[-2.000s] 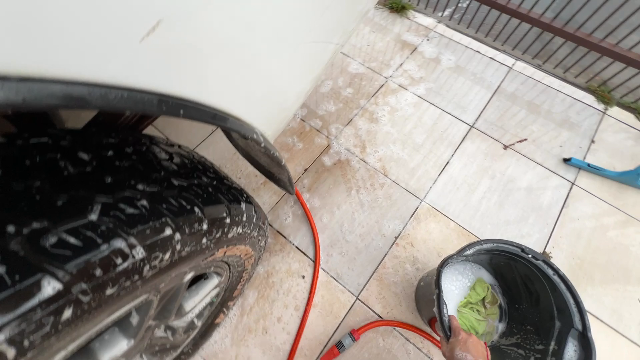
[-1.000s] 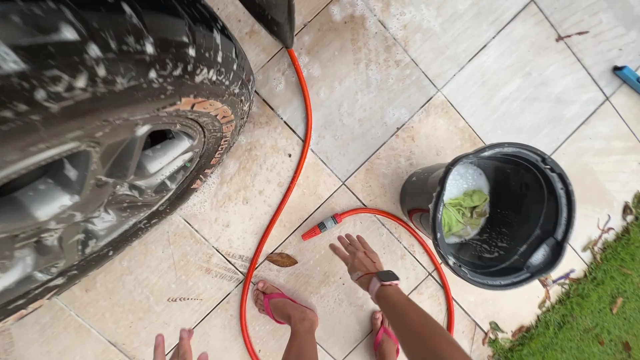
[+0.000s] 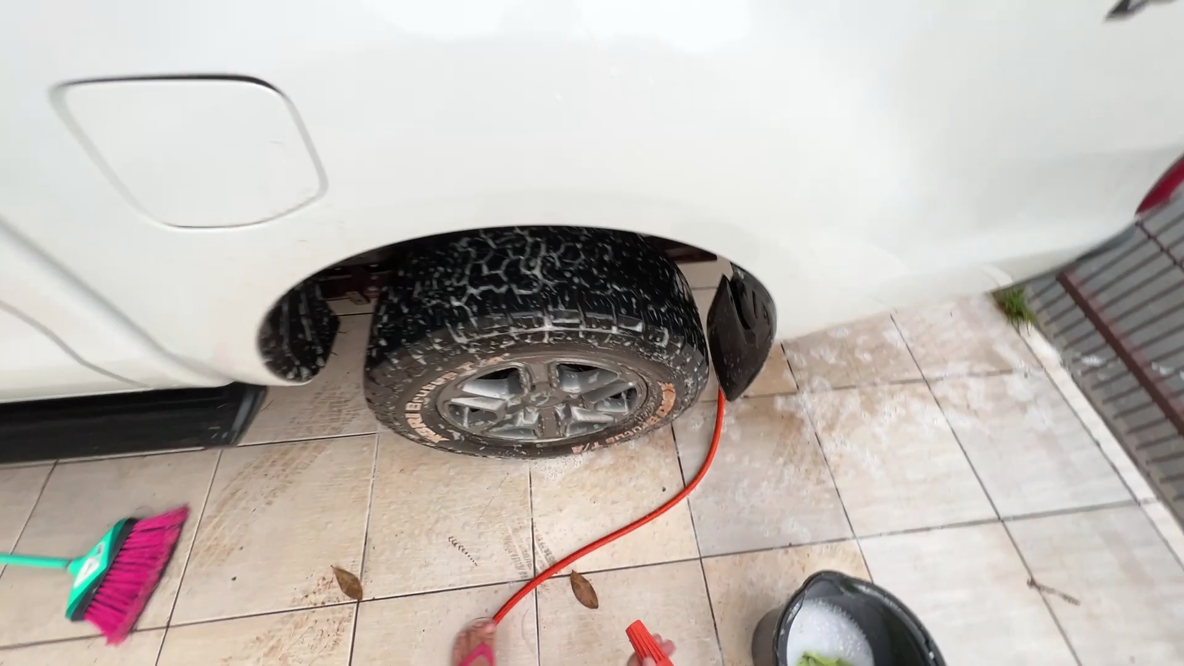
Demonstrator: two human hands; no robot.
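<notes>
At the bottom edge, part of my right hand (image 3: 664,647) shows at a red hose connector (image 3: 646,642), which it appears to hold; most of the hand is cut off. My left hand is out of view. An orange-red hose (image 3: 638,524) runs from behind the black mud flap (image 3: 737,342) across the tiles to my foot in a pink flip-flop (image 3: 475,645). Above stands the rear wheel's tyre (image 3: 546,305), streaked with white foam, under a white vehicle body (image 3: 573,120). Right of the hand, a black bucket (image 3: 786,629) contains suds (image 3: 823,631) and a green cloth (image 3: 821,659).
A broom head with pink bristles (image 3: 139,573) and a green handle lies at lower left. Dry leaves (image 3: 583,589) lie on the tiles. Foam and dirt mark the floor right of the wheel. A metal gate (image 3: 1124,333) stands at far right.
The view has swung up and left, bringing in the vehicle side and broom. The connector lay on the tiles beside my open right hand; now it is nearer my feet, apparently gripped. My left hand has left view.
</notes>
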